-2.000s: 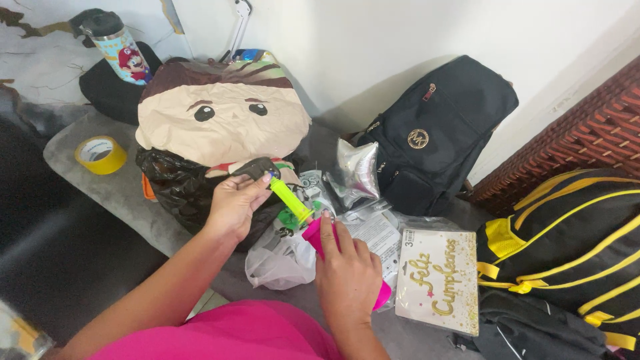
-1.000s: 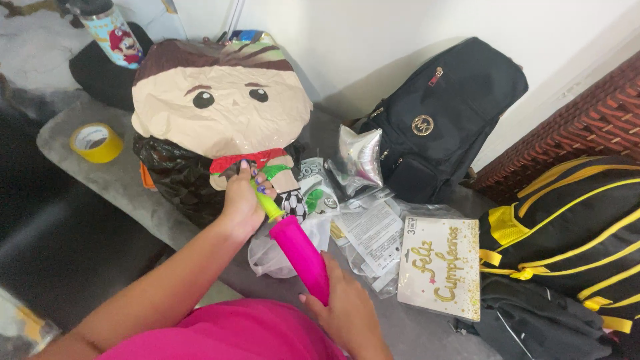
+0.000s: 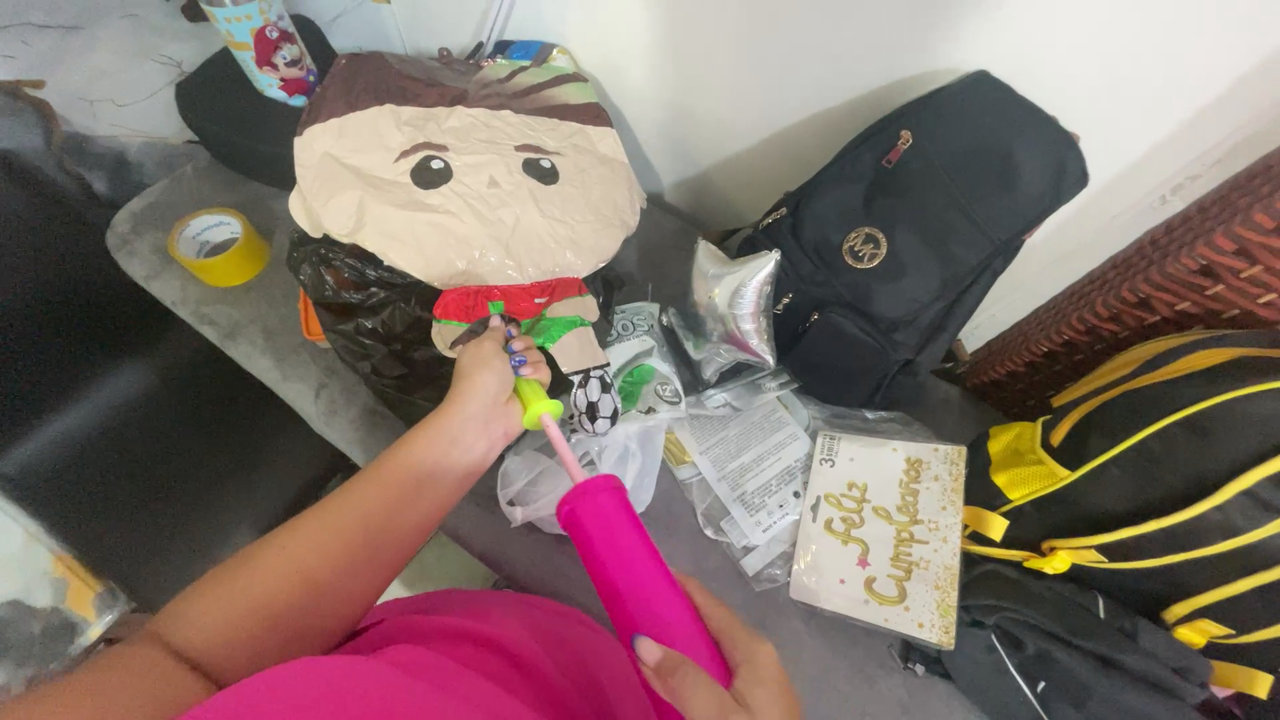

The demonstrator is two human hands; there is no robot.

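Note:
A pink balloon hand pump [image 3: 640, 570] lies slantwise in front of me, its pale rod drawn out of the barrel. My right hand [image 3: 715, 650] grips the pink barrel near its lower end. My left hand [image 3: 495, 375] holds the yellow-green end piece [image 3: 538, 400] against the lower part of a foil balloon [image 3: 470, 190]. The balloon is shaped like a child with brown hair, a red and green shirt and a soccer ball; its big head is wrinkled. Fingers hide where pump and balloon meet.
Yellow tape [image 3: 220, 248] and a decorated tumbler [image 3: 268, 50] are at left. A silver foil balloon [image 3: 735, 305], clear packets [image 3: 750, 460] and a card packet [image 3: 880, 535] are right of centre. A black backpack [image 3: 930, 220] leans on the wall; a black-yellow bag [image 3: 1150, 450] is at right.
The pink barrel was first pushed up close to the yellow-green end; now they are apart with the rod showing. My left hand has moved lower on the balloon, and its red and green body shows more.

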